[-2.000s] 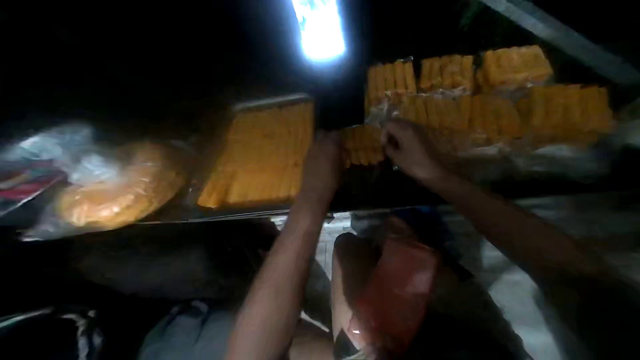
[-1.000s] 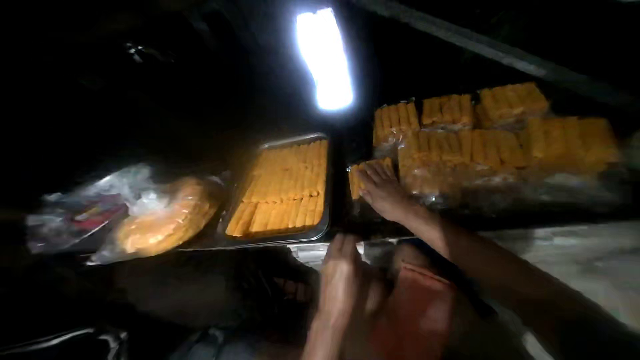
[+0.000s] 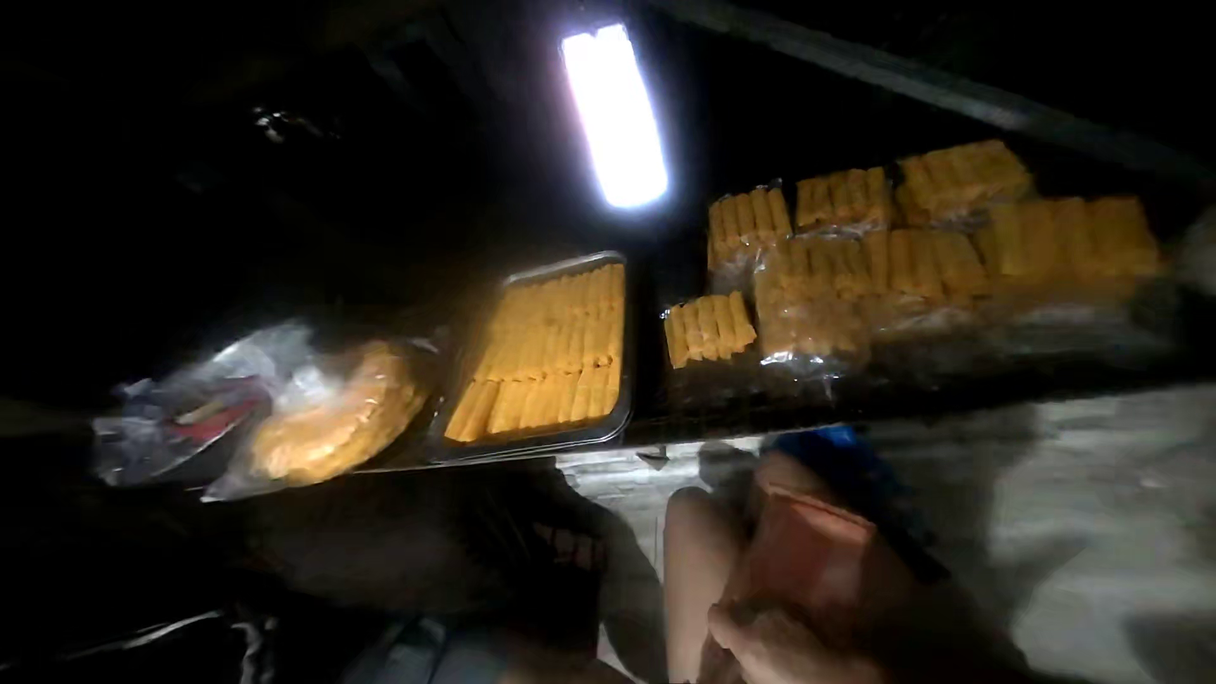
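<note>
My right hand is low in the view, touching or beside a reddish-orange plastic packet on my lap; its fingers are blurred, so its grip cannot be told. My left hand is not in view. On the dark table a small bundle of yellow-orange rolls in clear plastic lies alone, to the right of a metal tray holding rows of rolls. Farther right, several clear-plastic packs of rolls lie close together in rows.
At the left, a clear bag holds a round stack of yellowish wrappers, next to another plastic bag with reddish contents. A bright lamp shines behind the table. My bare knee is below the table's front edge.
My right hand has left the small bundle of rolls and come down to the reddish-orange packet. My left hand, in front of the table a second ago, is out of view.
</note>
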